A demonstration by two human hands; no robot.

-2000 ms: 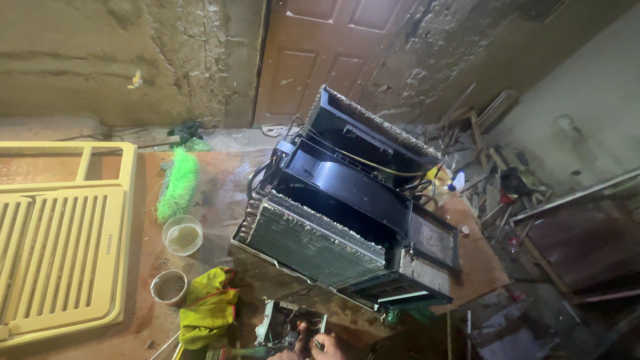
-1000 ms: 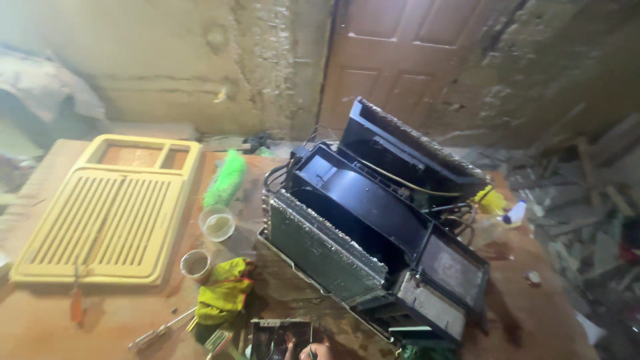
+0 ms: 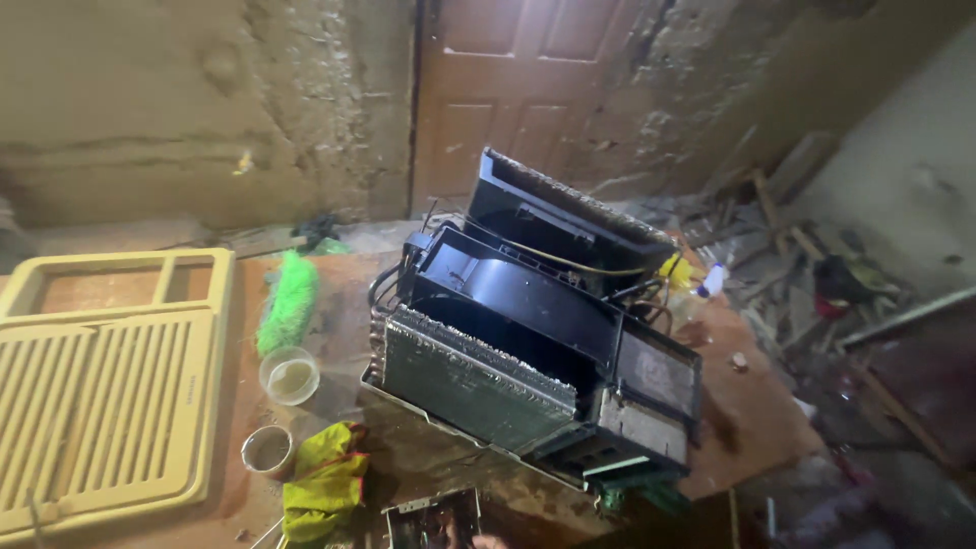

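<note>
At the bottom edge, a small open metal box (image 3: pixel 433 512) with dark contents lies in front of the air conditioner. Fingers of my left hand (image 3: pixel 455 531) reach into or over this box. Beside them, at its right side, a small part of my right hand (image 3: pixel 489 541) shows. The frame cuts off both hands, so their grip is hidden. Just beyond stands the opened window air conditioner (image 3: pixel 526 305), with its finned coil (image 3: pixel 473 381), black fan housing and copper pipes exposed.
A yellow plastic front grille (image 3: pixel 200 412) lies at left. Near it are a green bristly brush (image 3: pixel 290 301), a clear plastic cup (image 3: pixel 290 376), another cup (image 3: pixel 268 450) and yellow-green gloves (image 3: pixel 324 484). A white-and-blue bottle (image 3: pixel 712 280) stands at the right; wood scraps (image 3: pixel 770 206) are piled beyond.
The view has shifted about. Less of both my hands shows at the bottom edge than two seconds ago; they remain at the metal box.
</note>
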